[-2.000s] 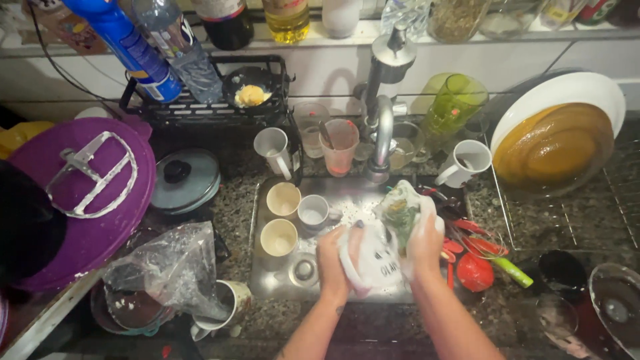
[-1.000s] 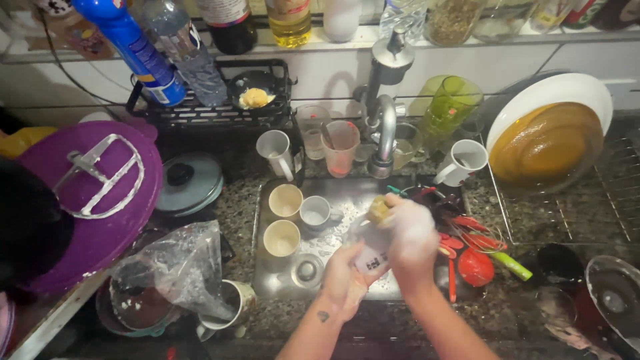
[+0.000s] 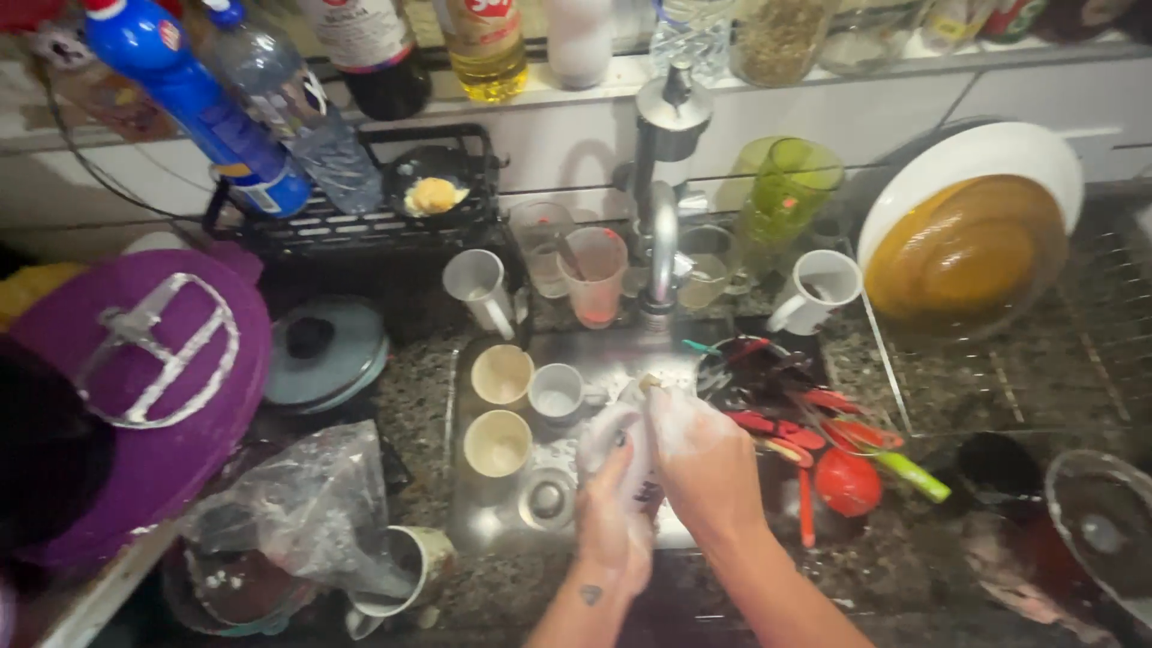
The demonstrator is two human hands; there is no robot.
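Over the stainless steel sink (image 3: 495, 531), my left hand (image 3: 612, 513) grips a white mug (image 3: 637, 454) that has dark lettering and suds on it. My right hand (image 3: 706, 441), covered in foam, presses a sponge (image 3: 650, 384) against the mug's rim; only a bit of the sponge shows. Two cream cups (image 3: 502, 375) and a small white cup (image 3: 556, 392) stand in the sink's left part, near the drain strainer (image 3: 547, 498). Red utensils (image 3: 783, 432) and a whisk with a green handle (image 3: 911, 475) lie at the sink's right side.
Behind the sink rises the faucet (image 3: 664, 243), with plastic cups (image 3: 594, 274), green glasses (image 3: 792, 189) and mugs (image 3: 817, 290) around it. A dish rack (image 3: 886, 360) holds plates at right. A purple lid (image 3: 207, 360), a plastic bag (image 3: 315, 504) and a patterned mug (image 3: 423, 567) crowd the left.
The mug has turned between my hands. My right hand, with the sponge, has moved from the right of the mug onto it, and the sponge is now mostly hidden.
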